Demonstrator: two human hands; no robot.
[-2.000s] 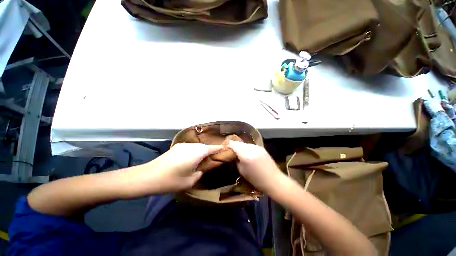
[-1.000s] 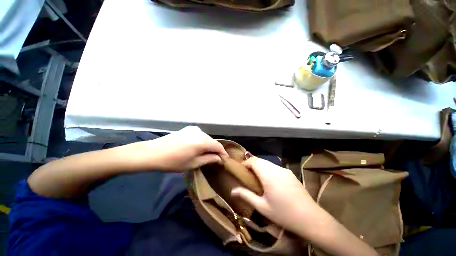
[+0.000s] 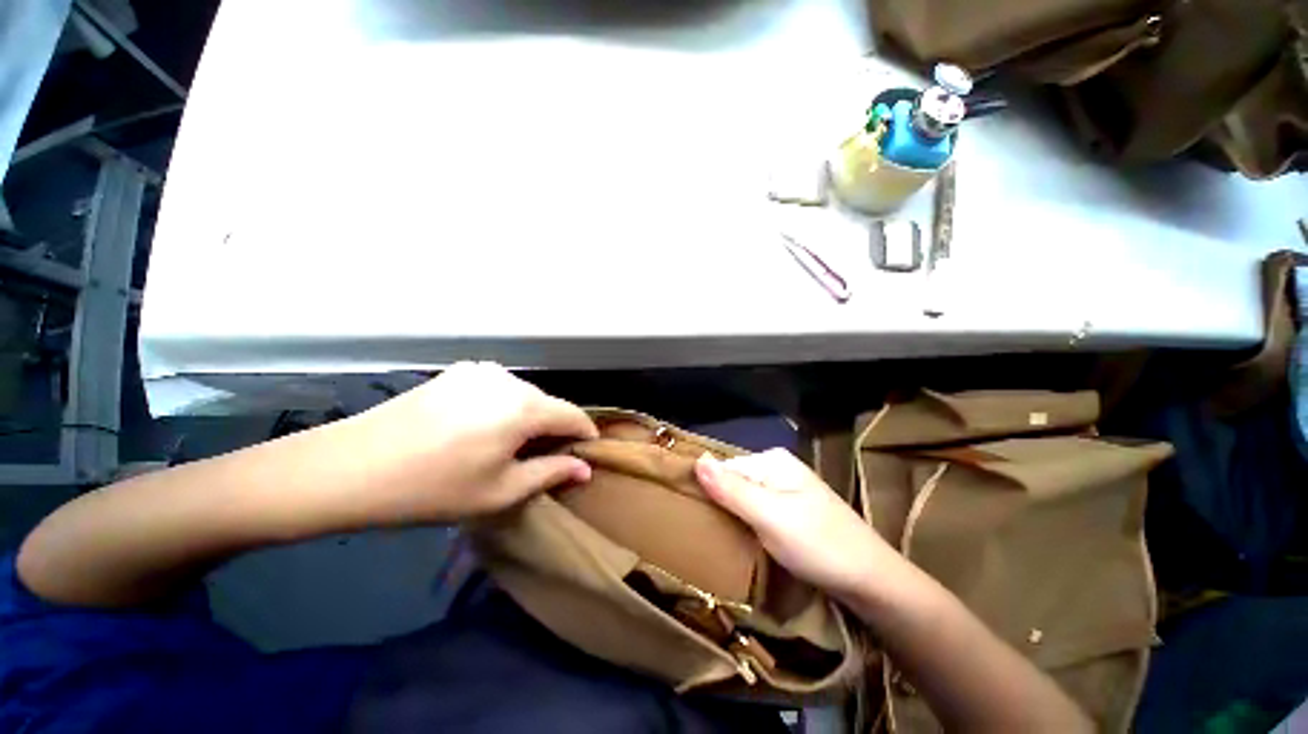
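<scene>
A brown bag body (image 3: 588, 588) lies on my lap, its mouth open upward. My left hand (image 3: 481, 437) grips the lining edge at the left of the mouth between thumb and fingers. My right hand (image 3: 782, 509) holds the same lining edge at the right. The orange-brown lining (image 3: 667, 531) is spread between them. Gold hardware (image 3: 746, 663) and a zipper (image 3: 689, 591) show at the near side of the mouth. The thread snips (image 3: 816, 268) lie on the table. The bottom of the bag is hidden.
A pale yellow tool cup (image 3: 875, 179) holds a blue bottle (image 3: 918, 132). Two small blocks (image 3: 897, 245) and a narrow stick (image 3: 942, 215) lie beside it. Brown bags (image 3: 1062, 36) are heaped at the back right. More bags (image 3: 1026, 545) stand right of my lap. The table edge (image 3: 574, 350) is ahead.
My hands have moved apart from the bunched lining, which is now spread flatter between them. The bag has turned and tilted, showing its near side. The table view has shifted.
</scene>
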